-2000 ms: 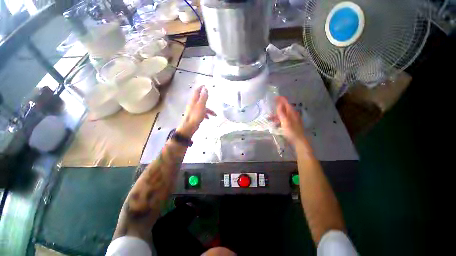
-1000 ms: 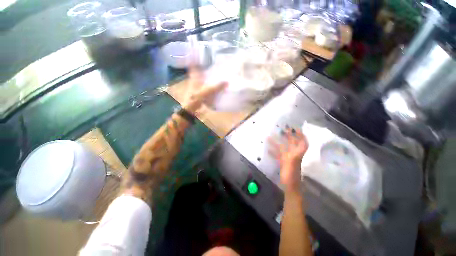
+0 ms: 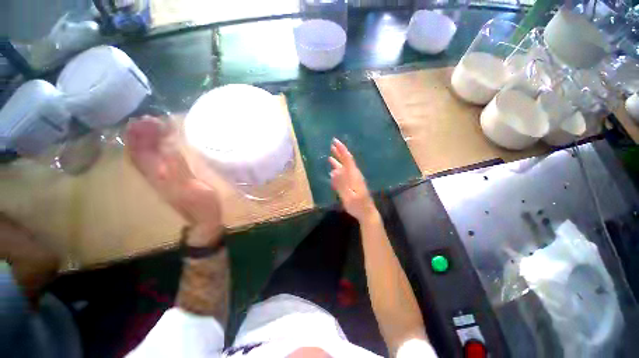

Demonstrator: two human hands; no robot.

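Note:
A large glossy white drum-shaped housing (image 3: 239, 133) stands on a cardboard sheet (image 3: 270, 210) in front of me, with a clear rim showing at its lower edge. My left hand (image 3: 165, 168) is just left of the housing, blurred, with nothing seen in it; whether its fingers touch the housing I cannot tell. My right hand (image 3: 350, 183) is open and empty over the green bench top, to the right of the housing and apart from it.
More white housings (image 3: 104, 85) lie at the left. White bowls (image 3: 320, 45) stand at the back, others (image 3: 513, 119) with clear parts at the right. The press plate (image 3: 483, 210), green button (image 3: 439, 263), red button (image 3: 475, 348) and crumpled film (image 3: 581, 280) are at lower right. A person's arm (image 3: 24, 255) shows at left.
The view has swung left from the press to the bench. The blurred white thing by my left hand one second ago is no longer there. Both hands are now on either side of the large housing.

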